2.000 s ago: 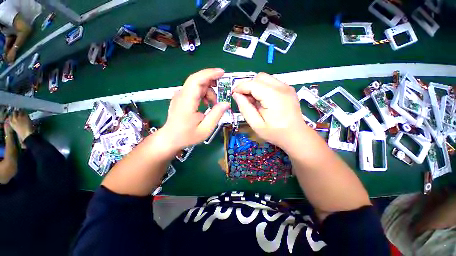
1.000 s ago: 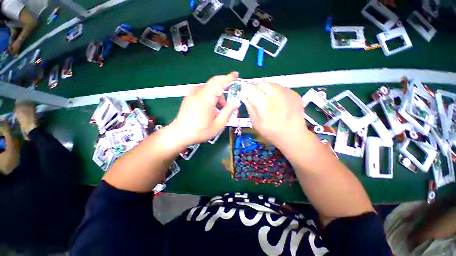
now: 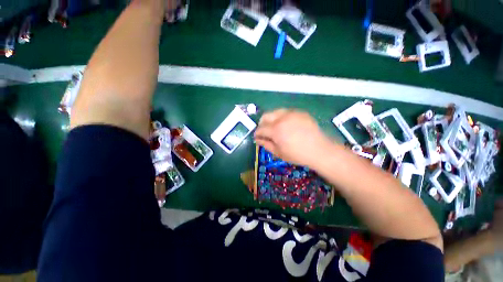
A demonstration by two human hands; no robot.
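A white housing frame (image 3: 225, 131) with a small round white part at its upper corner lies on the green bench, left of my right hand. My right hand (image 3: 287, 132) is over the back left corner of the parts box (image 3: 256, 179), fingers bent down; whether it holds anything is hidden. The box holds blue cylinders (image 3: 268, 158) and many small dark wired components (image 3: 292, 187) with red leads. My left arm reaches far forward over the belt, and my left hand is cut off by the top edge.
Partly built units lie in a pile at right (image 3: 460, 143) and others at left (image 3: 191, 147), partly behind my left arm. A pale guide rail (image 3: 276, 82) crosses beyond the bench. More frames (image 3: 384, 39) lie on the belt. A person's arm (image 3: 474, 249) shows at lower right.
My hands have parted. My left arm has swung forward and out of the top of the picture; my right hand has come down to the box. A frame now lies on the bench between them.
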